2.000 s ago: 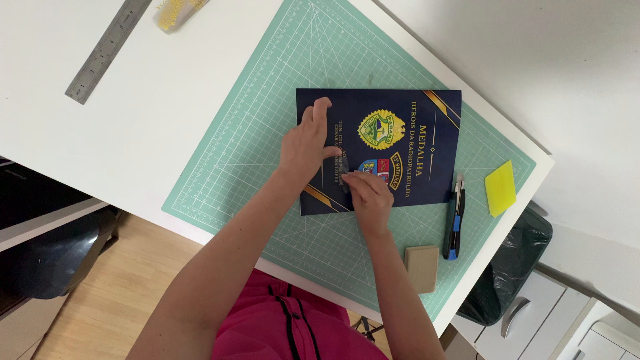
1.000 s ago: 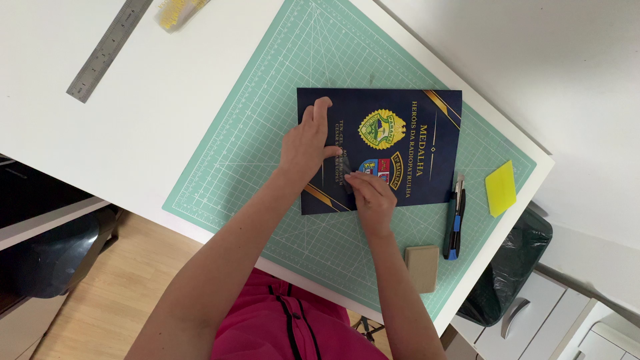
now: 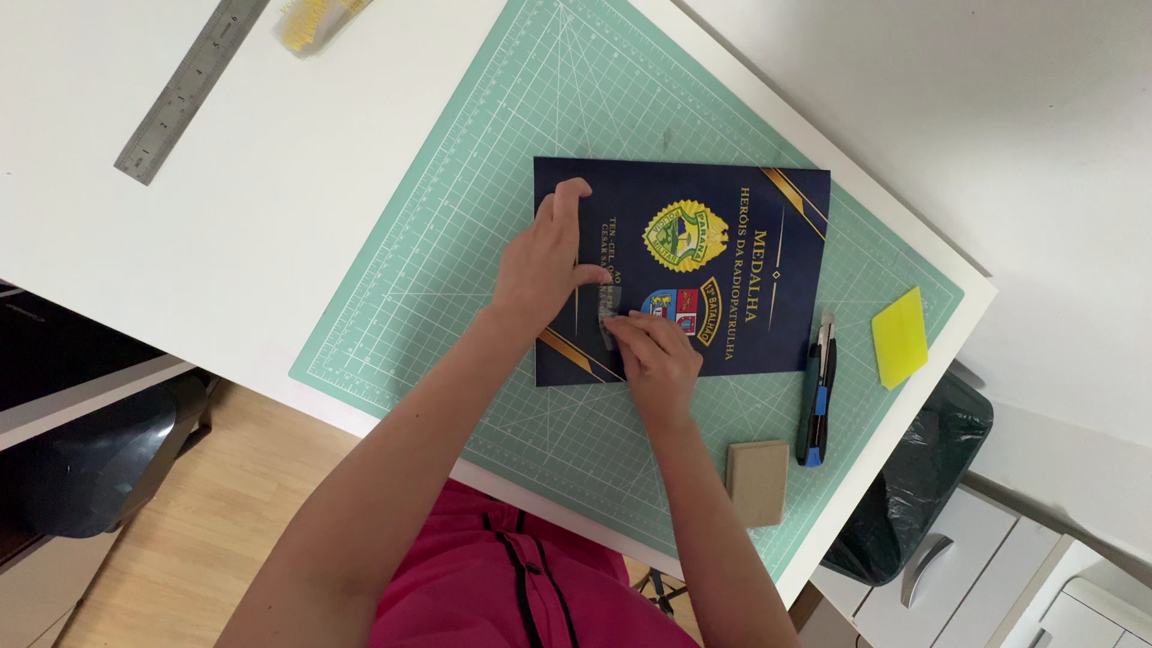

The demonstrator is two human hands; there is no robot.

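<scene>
A dark blue printed folder [image 3: 781, 270] with gold lettering and two crests lies on a green cutting mat [image 3: 594, 450]. My left hand [image 3: 540, 261] rests on the folder's left part, fingers spread, its thumb beside a small clear plastic strip [image 3: 611, 306]. The fingertips of my right hand [image 3: 661, 360] pinch the lower part of that strip against the cover. To the right of the folder lies a blue and black snap-off knife [image 3: 817, 396], its blade end pointing up in the view. A beige block [image 3: 757, 483] sits below it, near my right forearm.
A yellow piece of paper [image 3: 900, 338] lies at the mat's right corner. On the white table [image 3: 270, 225] are a steel ruler [image 3: 184, 99] and a clear packet with yellow contents [image 3: 310, 22]. Beyond the table edge stand a black-lined bin [image 3: 927, 468] and white drawers [image 3: 954, 549].
</scene>
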